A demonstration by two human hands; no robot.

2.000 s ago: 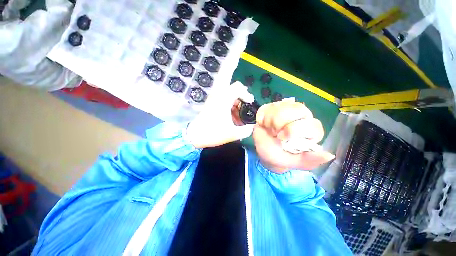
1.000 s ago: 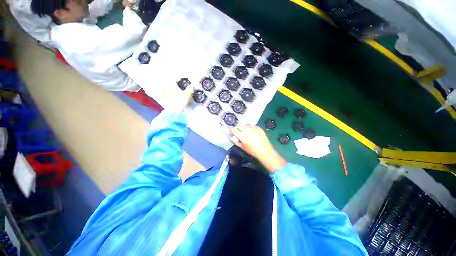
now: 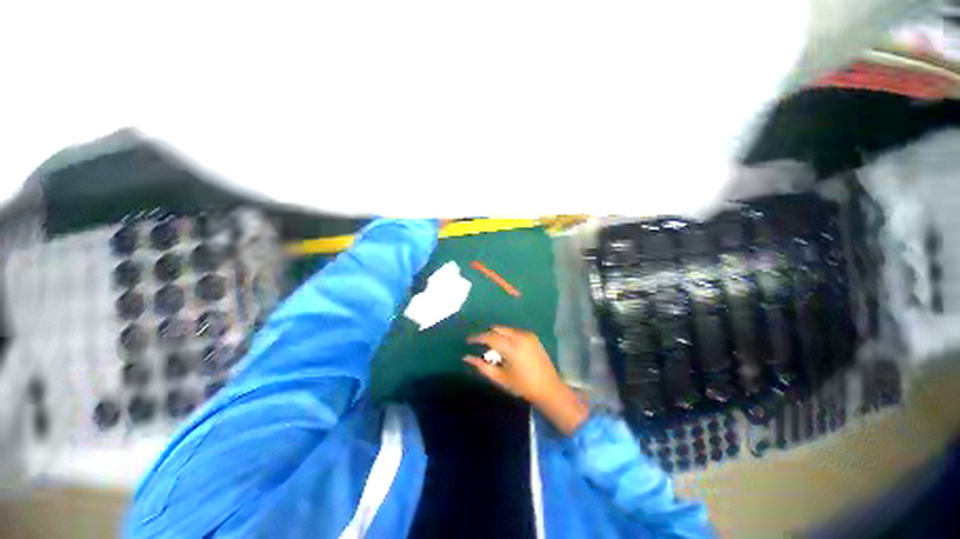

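Note:
My right hand [image 3: 518, 366] is over the green mat [image 3: 526, 311], its fingers curled around a small white thing [image 3: 492, 358] that I cannot identify. My left sleeve reaches forward to the yellow tape edge; my left hand is hidden by the large white sheeting. A white wipe [image 3: 439, 296] lies on the mat, with an orange-red stick [image 3: 496, 279] beyond it to the right. The white-lined tray [image 3: 68, 347] is at the left, blurred, with black moulded parts [image 3: 170, 301] in rows.
Large white sheeting [image 3: 453, 105] fills the upper view. Yellow tape [image 3: 490, 225] edges the mat. A glossy black ribbed tray stack [image 3: 726, 305] stands at the right, with dotted trays [image 3: 695, 446] along its near side.
The view has swung right. My left hand has left the lined tray and gone forward out of sight. My right hand has moved from the tray's edge to over the mat.

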